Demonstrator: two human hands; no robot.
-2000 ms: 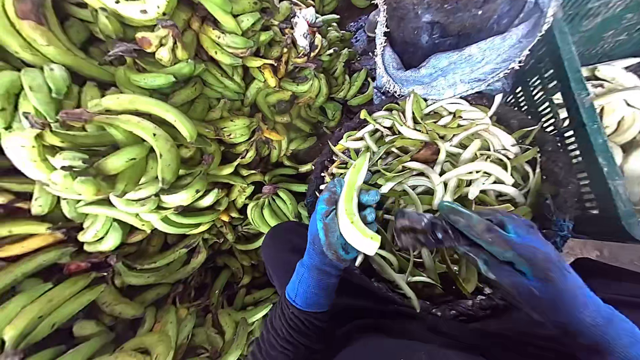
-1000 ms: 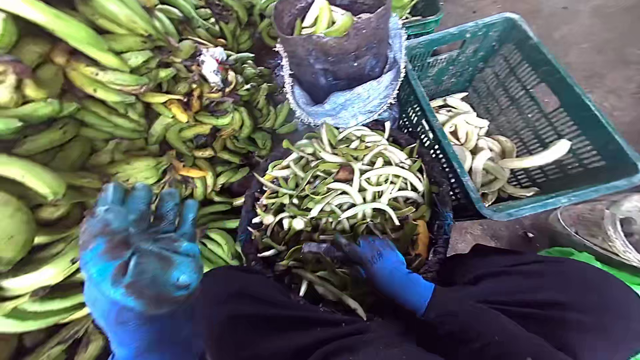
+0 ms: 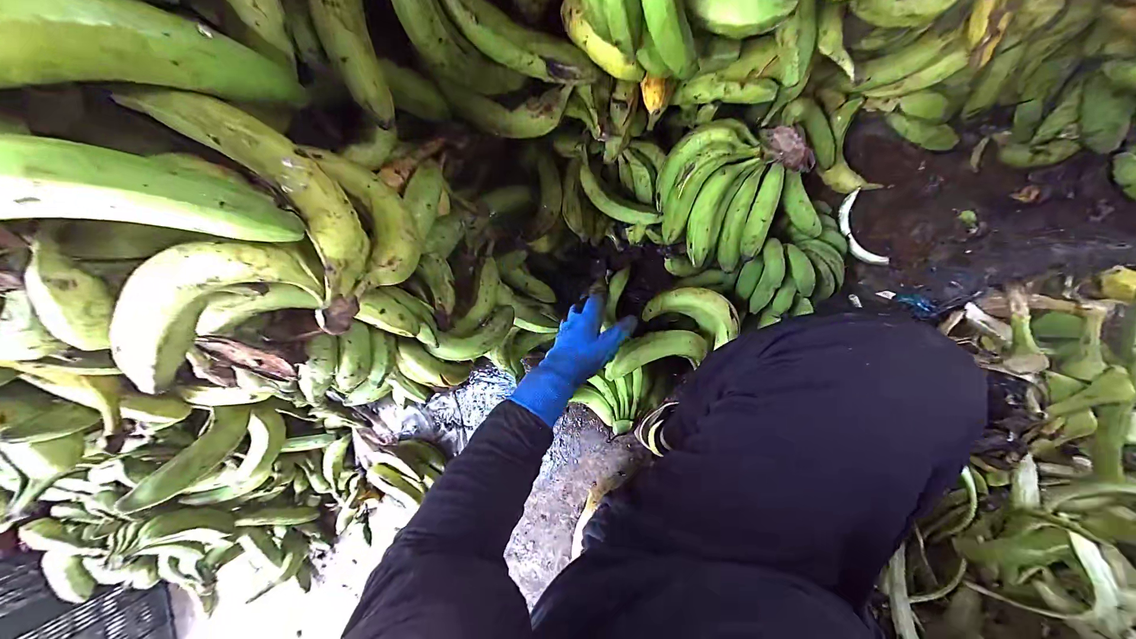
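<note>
My left hand [image 3: 581, 342], in a blue glove, reaches down among green plantains near the middle of the view. Its thumb and fingers are spread, and nothing is seen held in them. Just beyond the fingertips lies a small green fruit [image 3: 617, 291]. Two curved green plantains [image 3: 661, 346] lie right of the hand, above a small green bunch [image 3: 621, 395]. Farther up and right rests a larger bunch of green bananas [image 3: 723, 200] with a brown cut stem [image 3: 788, 147]. My right hand is out of view.
Large plantains [image 3: 204, 284] are heaped on the left, smaller ones [image 3: 195, 524] below them. My dark-clothed leg [image 3: 799, 444] covers the lower middle. Peels [image 3: 1047, 541] lie to its right. A black slatted crate [image 3: 89, 603] stands at the lower left corner.
The view has swung left. My left hand held a partly peeled plantain two seconds ago, was empty one second ago, and now reaches into the pile. My right hand has left the view.
</note>
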